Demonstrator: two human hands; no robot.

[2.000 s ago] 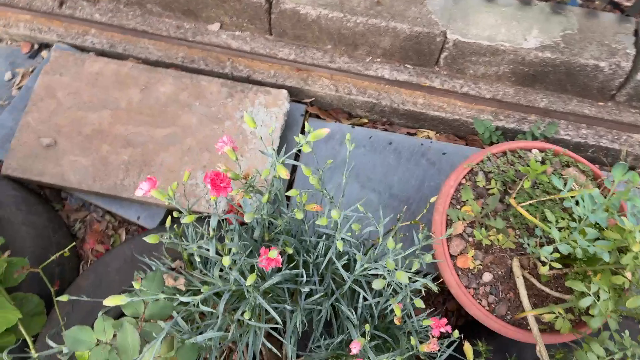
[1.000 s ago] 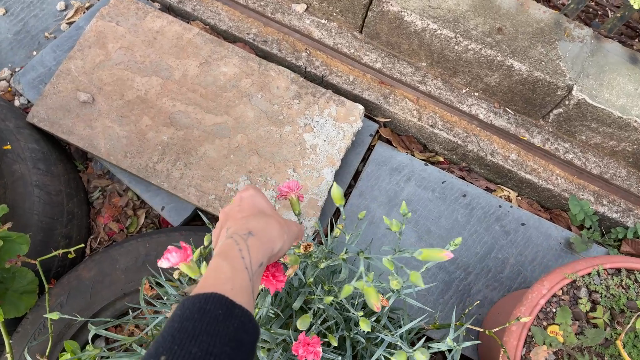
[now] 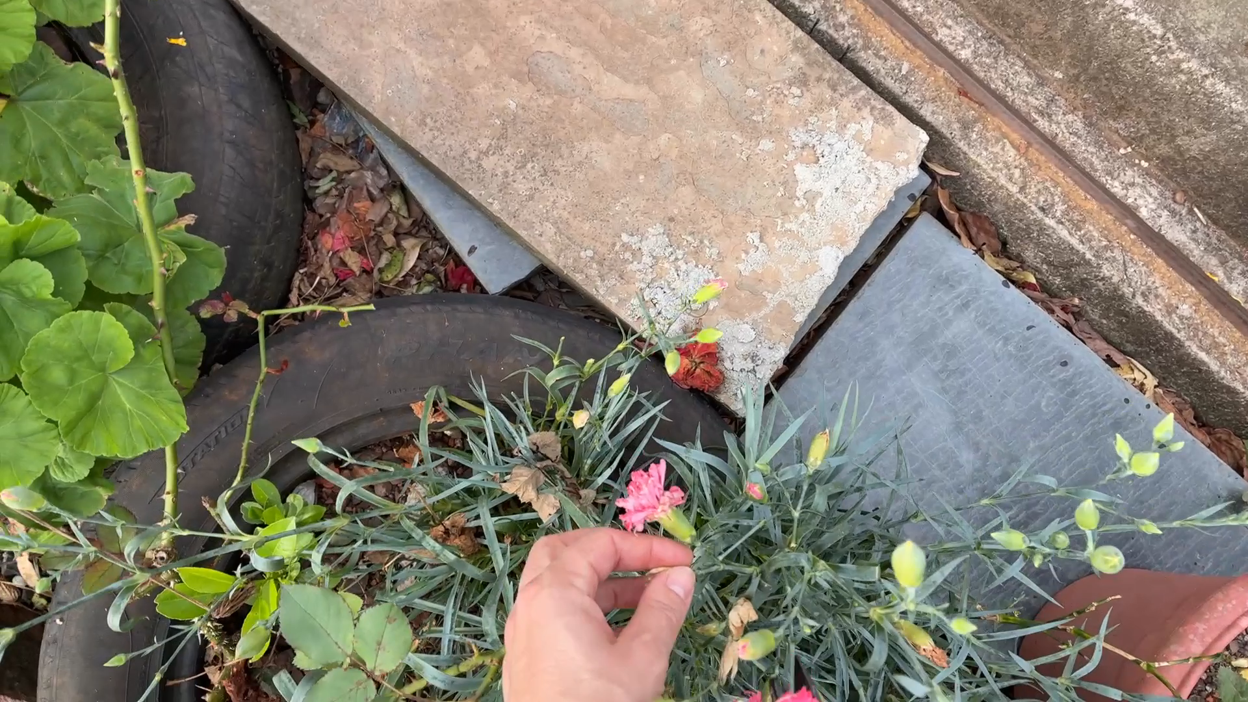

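Note:
One hand is in view, entering from the bottom centre, and I take it for my left hand (image 3: 604,609). Its thumb and index finger are pinched together just below a pink carnation bloom (image 3: 647,495), at the flower's stem. Around the fingers spreads the carnation plant (image 3: 829,546), with narrow grey-green leaves and several green buds. A dark red bloom (image 3: 698,366) lies against the corner of the stone slab (image 3: 624,117). More pink petals show at the bottom edge. My right hand is not seen.
A black tyre (image 3: 322,361) curves around the plant, with a second tyre (image 3: 224,146) at upper left. Broad green leaves (image 3: 97,390) and a thorny stem stand left. Grey slate (image 3: 975,390) lies right, near a terracotta pot (image 3: 1131,624) and a concrete kerb (image 3: 1053,185).
The hand, absent two seconds ago, was over the blooms beside the stone slab one second ago; it is now lower among the leaves, fingers at a pink bloom's stem. The view has moved closer.

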